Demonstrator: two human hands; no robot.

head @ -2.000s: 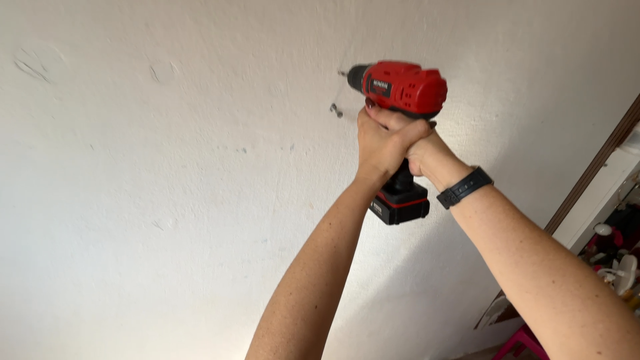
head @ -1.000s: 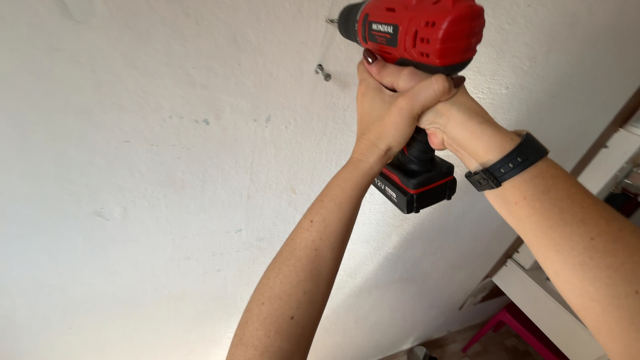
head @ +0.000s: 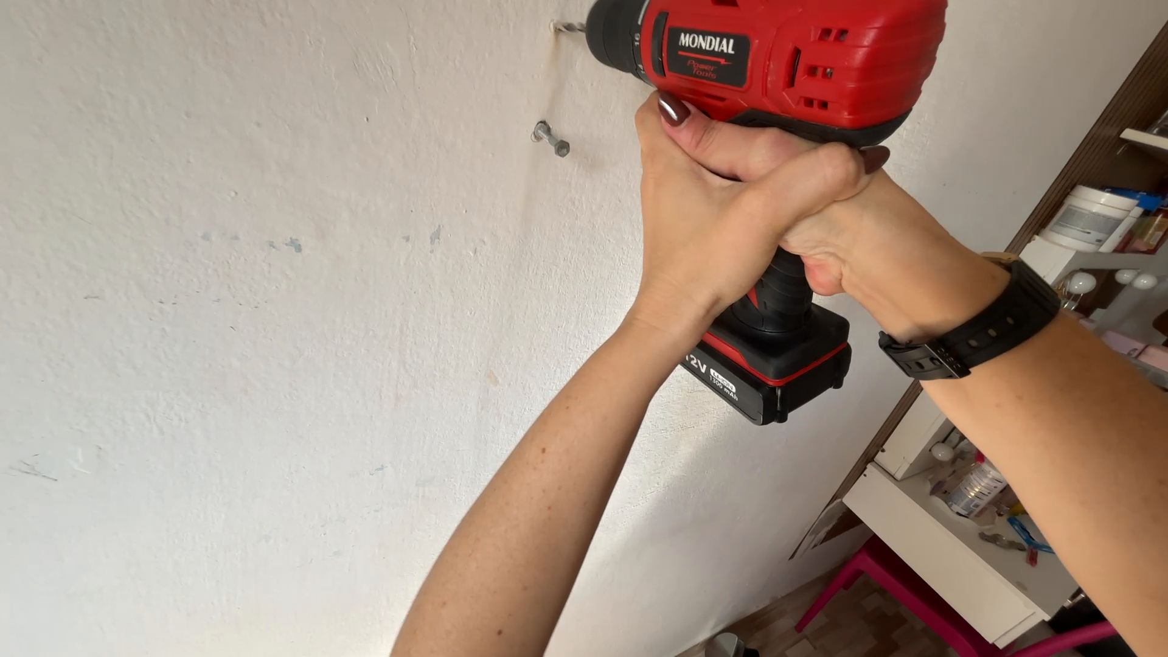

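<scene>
Both hands grip a red and black Mondial cordless drill (head: pixel 785 64) at the upper middle. My right hand (head: pixel 821 201) is wrapped around its black handle, a black watch strap (head: pixel 985 328) on the wrist. My left hand (head: pixel 712 210) clasps over the right one and the handle, thumb crossing the right hand. The drill's battery pack (head: pixel 776 365) hangs below the hands. At the chuck's left, the drill bit (head: pixel 570 28) meets the white wall (head: pixel 319 365); how deep its tip sits cannot be told. A metal bolt (head: pixel 551 139) sticks out of the wall below the bit.
To the right stands a white dressing table (head: pixel 949 557) with round bulbs, bottles and small items. A white tub (head: pixel 1090 219) sits on its upper shelf. Under it is a magenta plastic chair (head: pixel 894 584). A dark object (head: pixel 730 645) lies on the floor at the bottom.
The view has moved in closer to the drill and wall. Both hands keep their hold on the drill. More of the dressing table and chair shows than one second ago.
</scene>
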